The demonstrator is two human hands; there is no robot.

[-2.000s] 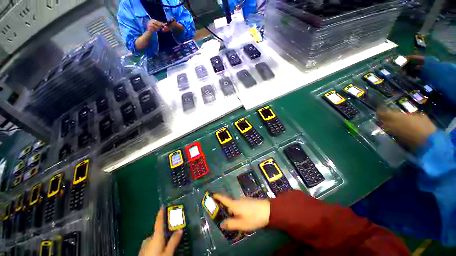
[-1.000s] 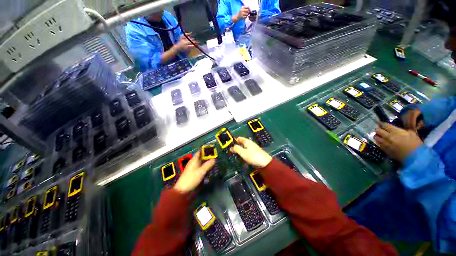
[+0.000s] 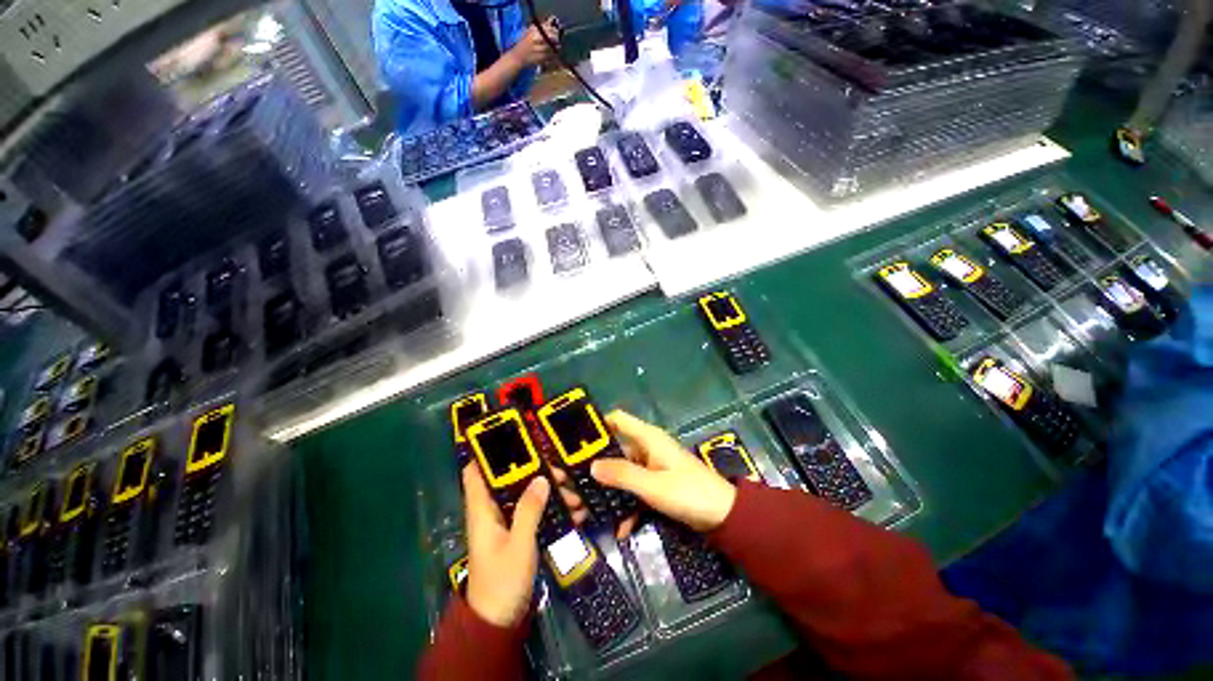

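My left hand point(image 3: 502, 552) holds a yellow-framed keypad phone point(image 3: 507, 450) upright, thumb on its keys. My right hand point(image 3: 665, 476) holds a second yellow-framed phone point(image 3: 575, 428) beside it, thumb on its keypad. Both screens are dark. Below my hands a phone with a white lit screen point(image 3: 573, 559) lies in the clear plastic tray point(image 3: 878, 512). A red phone point(image 3: 522, 391) and another yellow-framed phone are partly hidden behind the held phones. An all-black phone point(image 3: 815, 452) lies in the tray's right side.
Stacked blister trays point(image 3: 851, 140) stand upper right, with more at left point(image 3: 253, 559). Small dark and grey shells point(image 3: 565, 245) lie in rows on the white strip. At right, a blue sleeve point(image 3: 1171, 452) is beside another phone tray. A person in blue point(image 3: 439, 67) sits opposite.
My hands have lifted the two yellow-framed phones from the tray's back row and brought them nearer, side by side. The right neighbour's hands are no longer visible.
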